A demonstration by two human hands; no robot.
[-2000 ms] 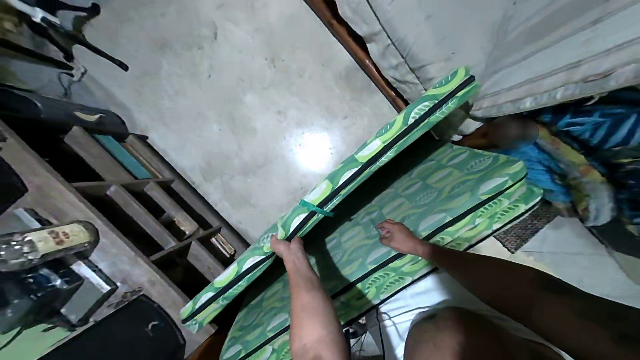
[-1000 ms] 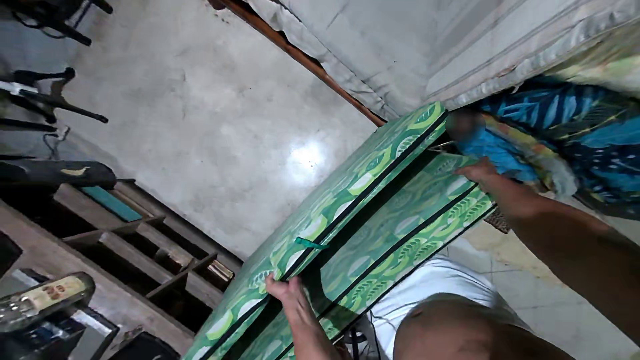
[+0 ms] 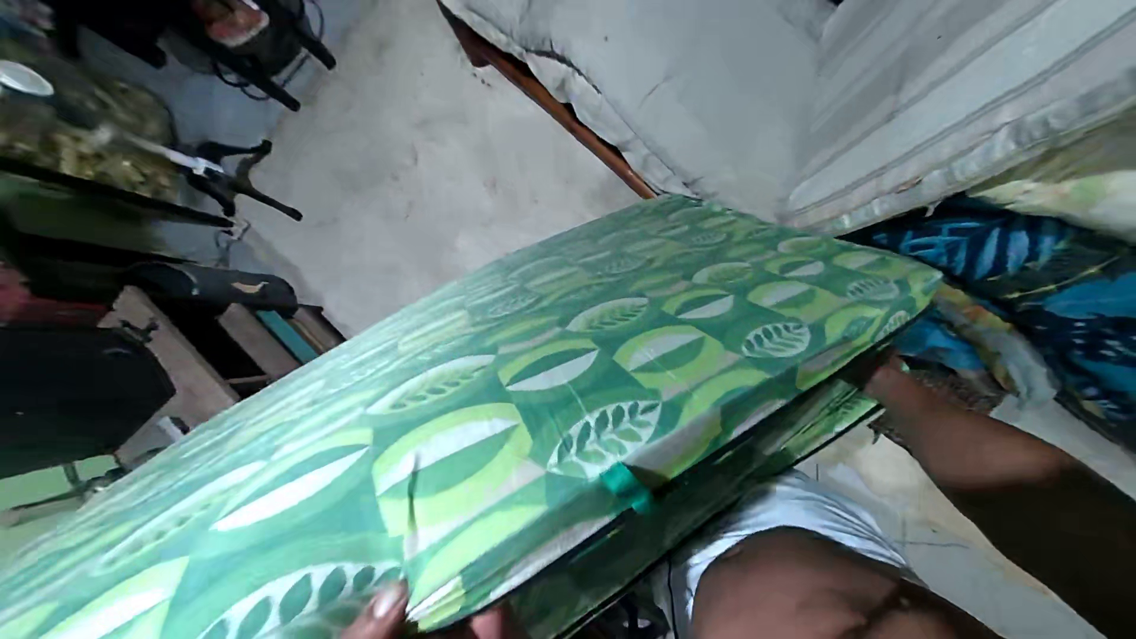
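A foldable foam mattress in a green leaf-patterned cover (image 3: 568, 355) spans the view from lower left to right, its upper panel lying nearly over the lower one. At the bottom, my left hand (image 3: 426, 617) pinches the upper panel's near edge, with the thumb on top. Partly hidden under the right end, my right hand (image 3: 883, 377) reaches to the gap between the panels; its fingers are out of sight. A small green strap (image 3: 628, 486) sticks out at the near edge.
A bed with a grey sheet (image 3: 710, 80) stands at the upper right, blue patterned cloth (image 3: 1056, 257) at the right. Wooden shelving (image 3: 186, 364), a black case (image 3: 80, 399) and a black stand's legs (image 3: 240, 177) are at the left. Concrete floor (image 3: 426, 160) lies beyond the mattress.
The upper panel has tipped down toward me, so its broad patterned face now shows and covers most of the lower panel. My right hand has moved right, to the mattress's far right end.
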